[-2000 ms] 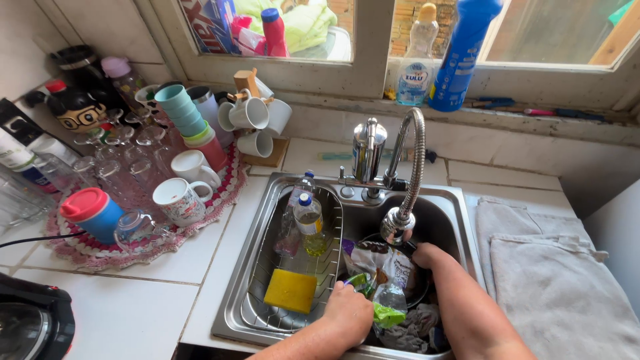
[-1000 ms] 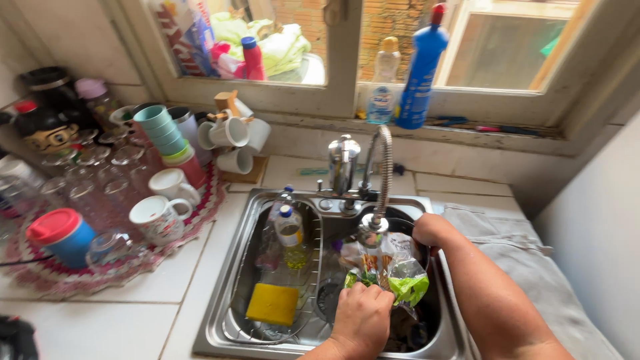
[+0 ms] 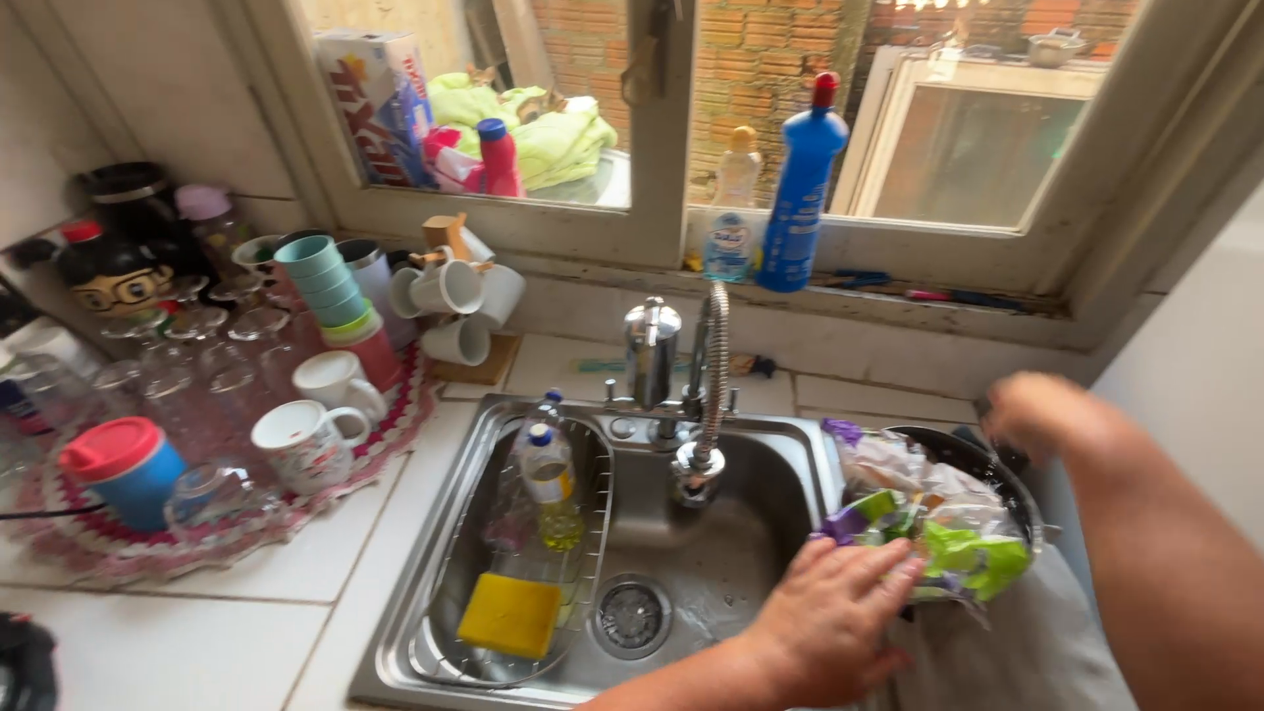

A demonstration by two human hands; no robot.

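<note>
A dark round pan (image 3: 1027,494) full of crumpled plastic packaging (image 3: 943,494) is over the grey cloth right of the sink. At the pan's far right edge is my right hand (image 3: 1037,410), blurred, around what looks like its handle. My left hand (image 3: 839,602) lies with spread fingers against the near left side of the packaging; whether it grips any is unclear. The steel sink basin (image 3: 711,553) shows its drain strainer (image 3: 632,614) under the spring faucet (image 3: 699,464). A yellow sponge (image 3: 511,614) and a bottle of yellow-green liquid (image 3: 551,489) are in the wire rack (image 3: 602,553).
Mugs (image 3: 306,444), upturned glasses (image 3: 232,370) and a blue cup with a red lid (image 3: 128,474) crowd a crocheted mat at left. A mug tree (image 3: 454,286) stands behind. Blue (image 3: 802,193) and clear (image 3: 731,212) bottles are on the windowsill. A grey cloth (image 3: 1007,632) covers the right counter.
The pan and packaging have moved from the sink basin to the right, over the grey cloth. Both hands have moved right with them, and the drain strainer and basin floor now show.
</note>
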